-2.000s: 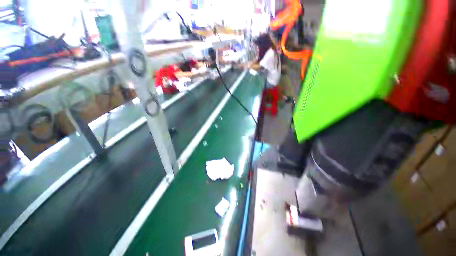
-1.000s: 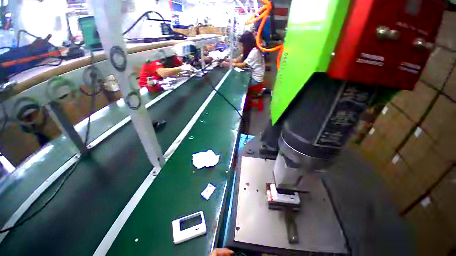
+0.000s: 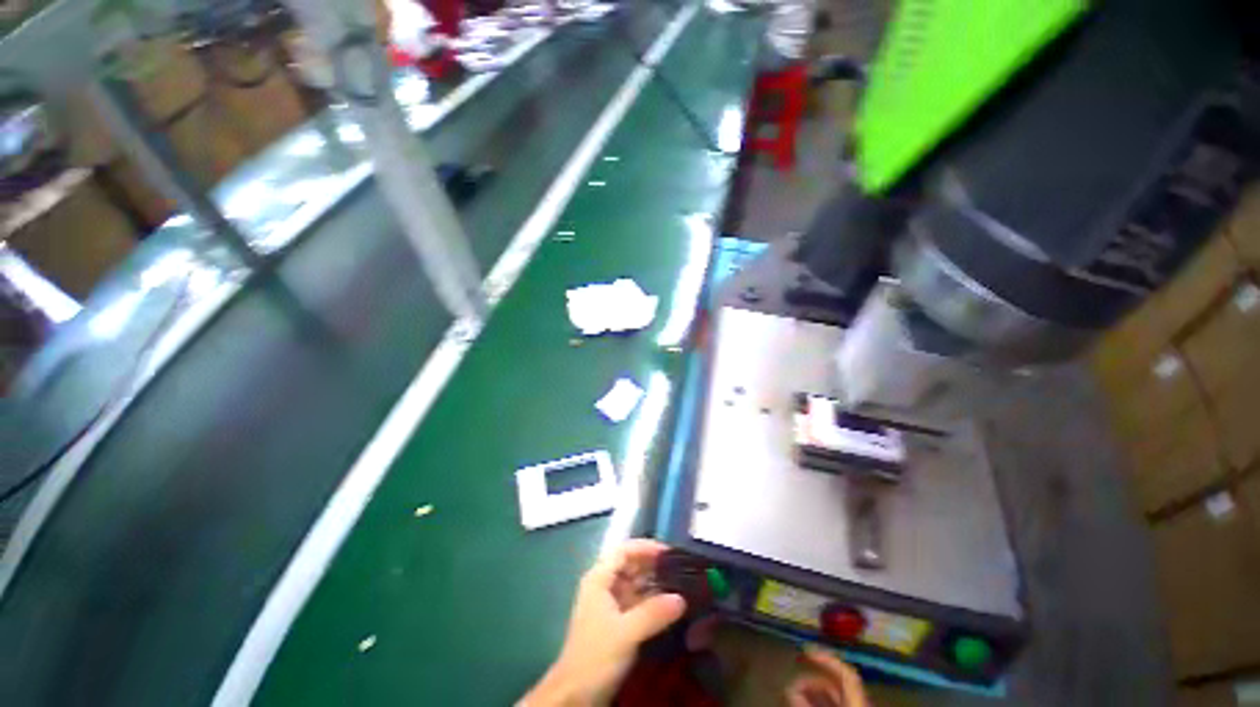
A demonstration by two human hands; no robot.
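My left hand is at the press's front left corner, beside the left green button. Its thumb and fingers curve around a dark area; I cannot tell whether they hold a part. My right hand is blurred and cut off by the bottom edge, below the red emergency stop; whether it holds anything is unclear. The welding fixture bears a white part on the silver base plate, under the ultrasonic horn. A white front shell lies on the green belt, its window showing.
A white irregular pile and a small white square lie on the conveyor belt. A white rail divides it. The right green button is on the press front. Cartons stand right, a red stool behind.
The view has tilted down, bringing the press front and buttons in. My left hand, a sliver at the bottom edge one second ago, now shows largely. My right hand has come in at the bottom.
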